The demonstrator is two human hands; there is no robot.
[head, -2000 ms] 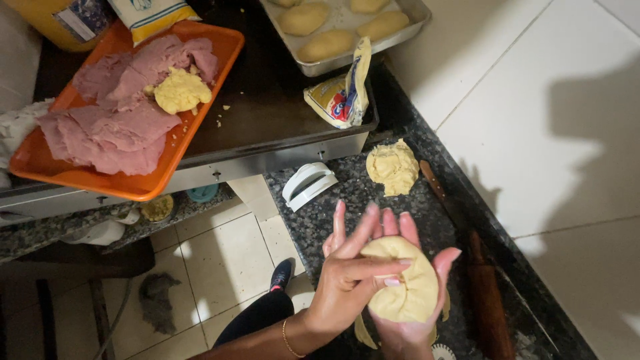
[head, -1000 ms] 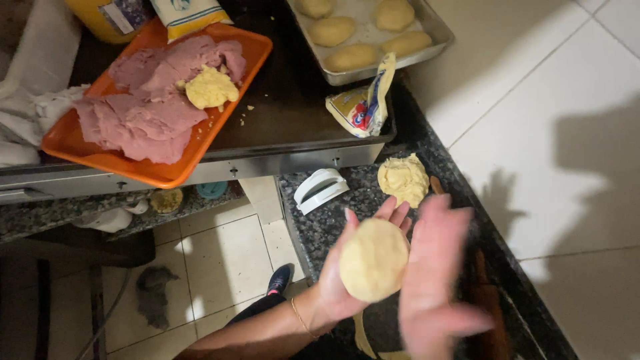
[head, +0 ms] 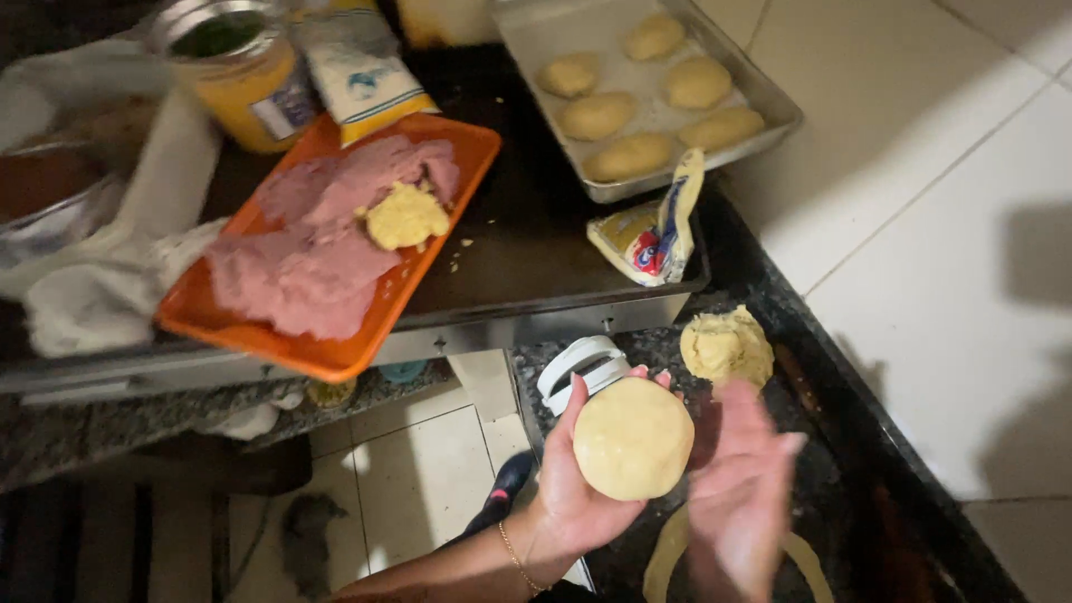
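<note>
A smooth, round, flattened ball of dough [head: 634,439] rests in my left hand [head: 569,494], which is palm up with its fingers behind the dough. My right hand [head: 741,494], blurred, is held open just right of the dough, with nothing seen in it. Beyond them on the dark granite counter lie a lump of rough dough [head: 727,345] and a white plastic cutter or press [head: 582,373]. A ring-shaped strip of rolled dough [head: 666,557] lies on the counter, partly behind my right hand.
An orange tray [head: 339,364] holds pink ham-like slices and a yellow crumbly mound. Behind stands a metal baking pan [head: 770,126] with several dough pieces. A crumpled packet [head: 645,239] sits on the stove-like surface's edge. A rolling pin [head: 900,544] lies dimly at lower right.
Two seconds ago the dough lay in my right hand, its folds pinched by my left fingers. It now sits in my left hand, smooth side showing, with my right hand apart from it.
</note>
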